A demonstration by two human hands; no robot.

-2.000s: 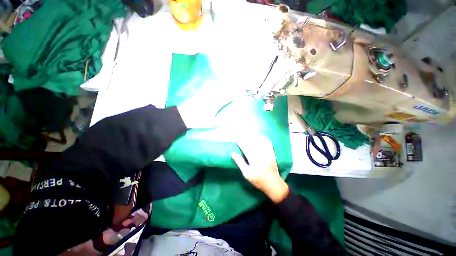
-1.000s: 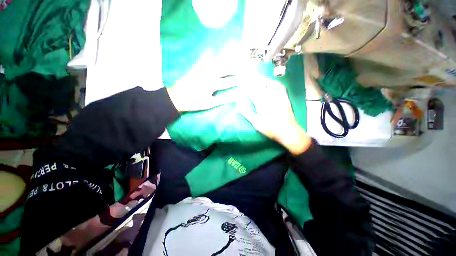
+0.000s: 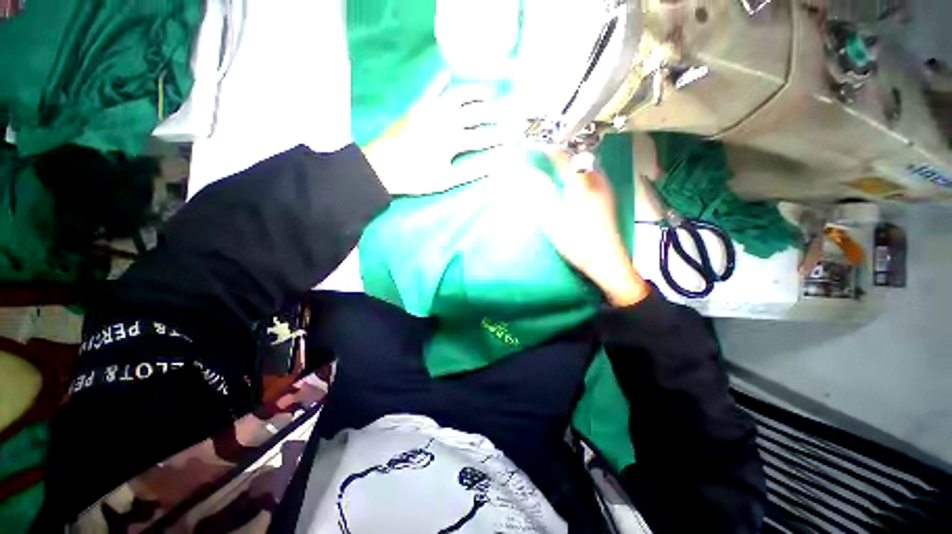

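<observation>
A green fabric panel [image 3: 501, 282] lies on the white machine table and hangs over its front edge towards my lap, with a small yellow-green marking near its lower end. My left hand [image 3: 444, 146] lies flat on the cloth left of the needle, fingers apart, partly washed out by the lamp. My right hand [image 3: 590, 224] is on the cloth just below the presser foot area [image 3: 579, 141], its fingertips at the fabric; glare hides whether they pinch it. The cream sewing machine [image 3: 731, 83] stands at upper right.
Black-handled scissors [image 3: 694, 256] lie right of the needle, beside crumpled green cloth [image 3: 720, 198]. A small tray with orange and metal bits [image 3: 835, 256] and a small black box [image 3: 889, 256] are at the right. A green cloth heap [image 3: 115, 73] lies at upper left. A black slatted item [image 3: 835, 459] stands lower right.
The panel has advanced up the table past the needle, and its marked lower end has risen from my lap. My left hand's fingers have spread; my right hand has moved up closer to the presser foot.
</observation>
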